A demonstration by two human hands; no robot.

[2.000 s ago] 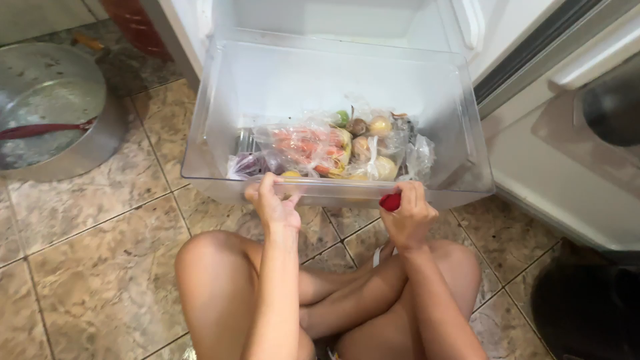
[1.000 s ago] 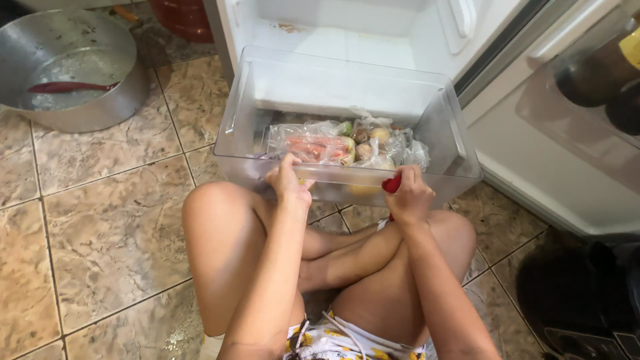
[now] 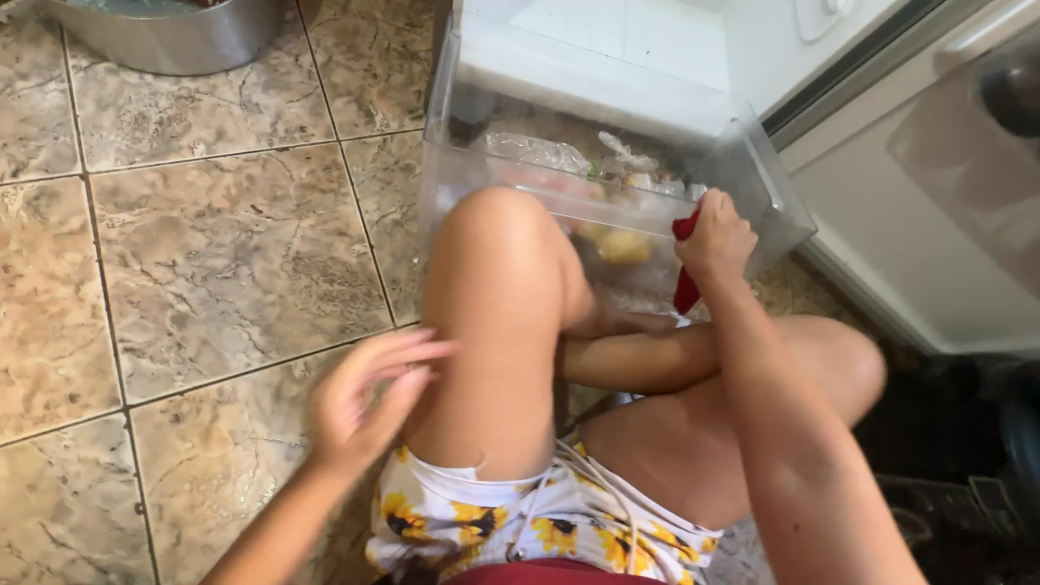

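A clear plastic refrigerator drawer (image 3: 601,213) rests over my crossed legs' far side, tilted slightly, its back end toward the open fridge. Inside it lie clear plastic bags (image 3: 540,154) of produce, and a yellowish item (image 3: 624,245) shows through the front wall. My right hand (image 3: 719,236) is closed at the drawer's front rim, on the right, with a red cloth (image 3: 686,276) bunched in it and hanging down. My left hand (image 3: 374,390) is off the drawer, beside my left thigh, fingers apart and holding nothing; it is blurred.
A metal pot (image 3: 187,36) stands on the tiled floor (image 3: 227,260) at the upper left. The white fridge interior (image 3: 593,32) is behind the drawer, and the open fridge door (image 3: 918,203) is at the right. A dark object (image 3: 951,439) sits at the lower right.
My left hand has let go of the drawer's front rim and moved back beside my left thigh. My right hand remains at the rim with the red cloth. The view has shifted.
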